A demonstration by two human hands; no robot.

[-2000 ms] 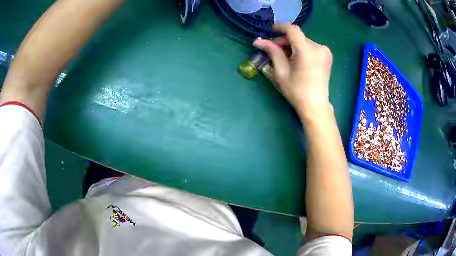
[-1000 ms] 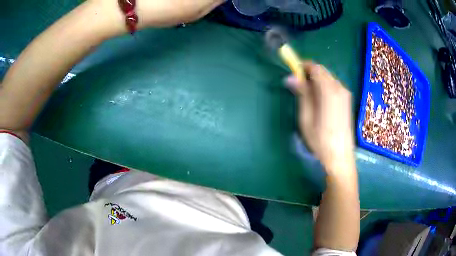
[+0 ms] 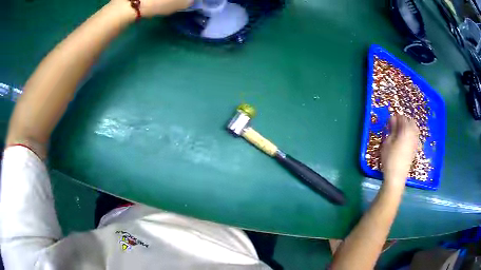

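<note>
A black fan (image 3: 224, 23) with pale translucent blades lies at the top edge, partly cut off. My left hand (image 3: 166, 5) is at the fan's left side, cut off by the top edge; its fingertips are hard to see. A hammer (image 3: 287, 157) with a silver head, a yellow-green face and a black grip lies on the green bench. My right hand (image 3: 400, 145) reaches into the blue tray (image 3: 440, 153) among small copper-coloured pieces (image 3: 398, 84). Its fingers are blurred, so a held piece cannot be made out.
Another black fan part (image 3: 414, 31) lies at the upper right. Black cords (image 3: 469, 87) are at the right edge. The green bench's curved front edge (image 3: 200, 221) runs before my body. Cardboard (image 3: 432, 259) shows at the lower right.
The hammer, in my right hand before, now lies on the bench. My right hand has moved right into the tray. The fan and my left hand appear farther left.
</note>
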